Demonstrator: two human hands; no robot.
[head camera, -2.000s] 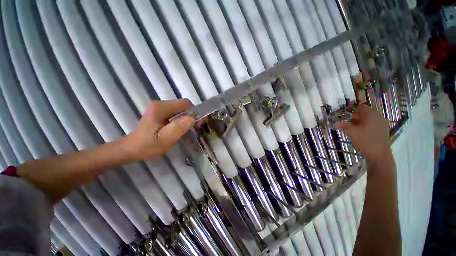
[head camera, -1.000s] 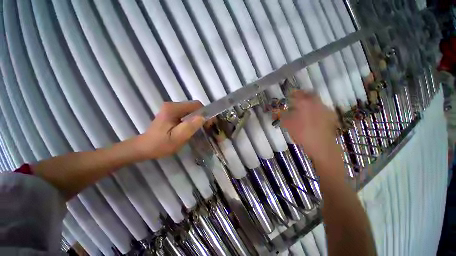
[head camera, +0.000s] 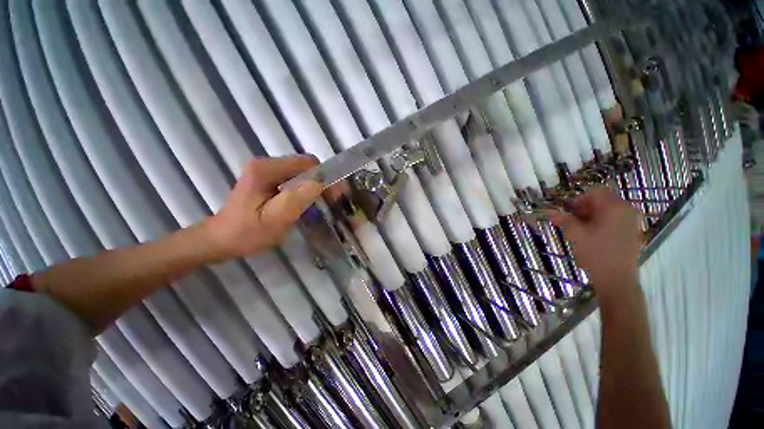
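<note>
My left hand (head camera: 266, 205) grips the near-left corner of the flat grey metal rim (head camera: 456, 102) of a wire tray, thumb on top. My right hand (head camera: 599, 226) is at the right part of the tray, its fingertips at a small shiny metal fitting (head camera: 536, 204); whether it holds it firmly is partly hidden. Other small chrome fittings (head camera: 410, 159) lie inside the tray near its upper left rim. More fittings lie in a cluster (head camera: 599, 172) beyond my right fingertips.
Long white-sleeved tubes (head camera: 209, 109) lie side by side under and around the tray. Bare polished tube ends (head camera: 419, 323) show through the tray's thin crossing wires. More bare tubes (head camera: 369, 377) lie at the bottom left. A blurred red thing (head camera: 750, 71) is at the right edge.
My right hand moved left to the middle fittings, then back right to the cluster. A fitting in the middle of the tray is gone from its place. My left hand still grips the rim.
</note>
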